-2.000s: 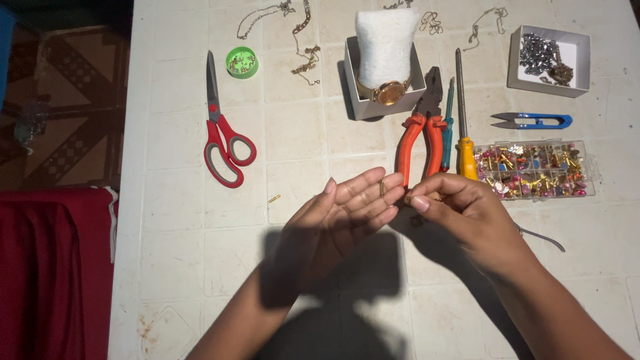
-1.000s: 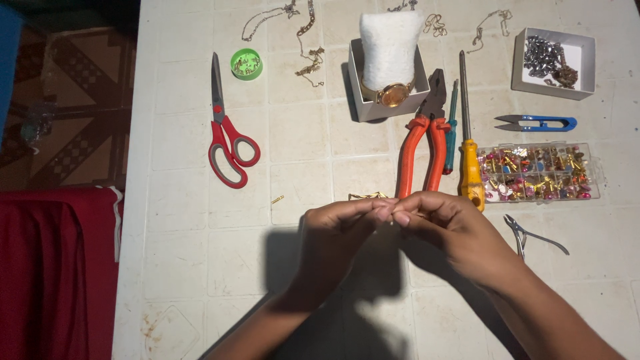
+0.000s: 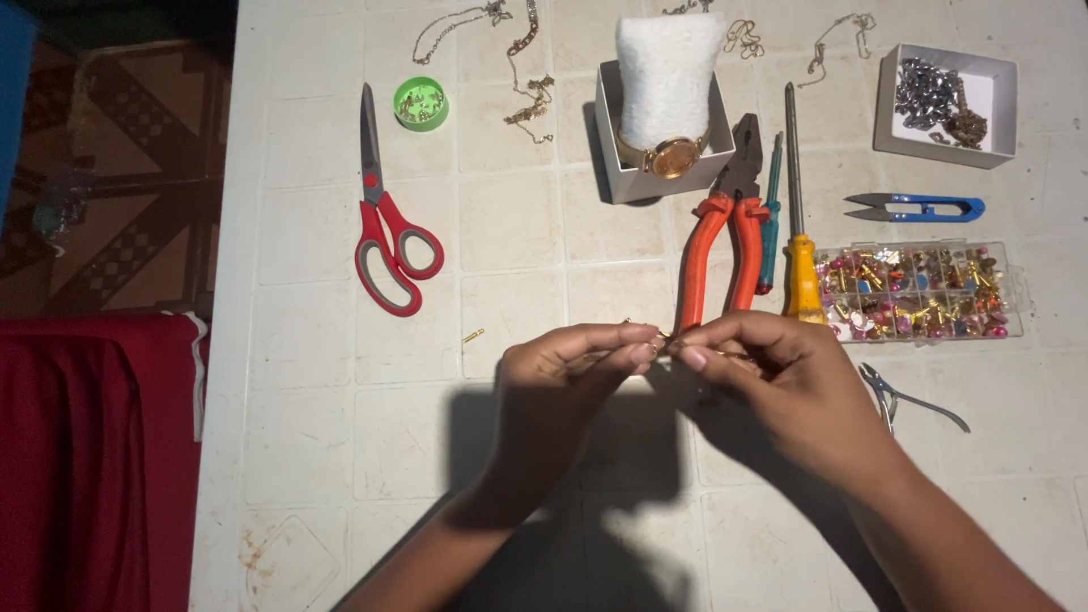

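My left hand [image 3: 565,382] and my right hand [image 3: 778,365] meet fingertip to fingertip, pinching a thin gold-coloured piece of jewellery [image 3: 665,338] between them; the fingers hide most of it, so its exact kind cannot be told. Just beyond my right hand lie combination pliers with orange handles [image 3: 697,272], a small teal screwdriver [image 3: 771,221] and a yellow-handled screwdriver [image 3: 801,276]. Small nippers [image 3: 914,397] rest beside my right wrist. To the left of my left hand is a tiny gold-coloured pin [image 3: 473,336].
Red-handled scissors [image 3: 387,242] and a green lid of small parts [image 3: 421,104] lie left. A boxed watch [image 3: 674,158] stands behind the hands. Rightward are a box of chains [image 3: 943,153], blue thread snips [image 3: 935,207] and a compartment case [image 3: 922,291]. Chains [image 3: 531,106] lie at the back.
My left hand was palm up with its fingers extended two seconds ago; its fingers have since closed and turned to meet those of my right hand.
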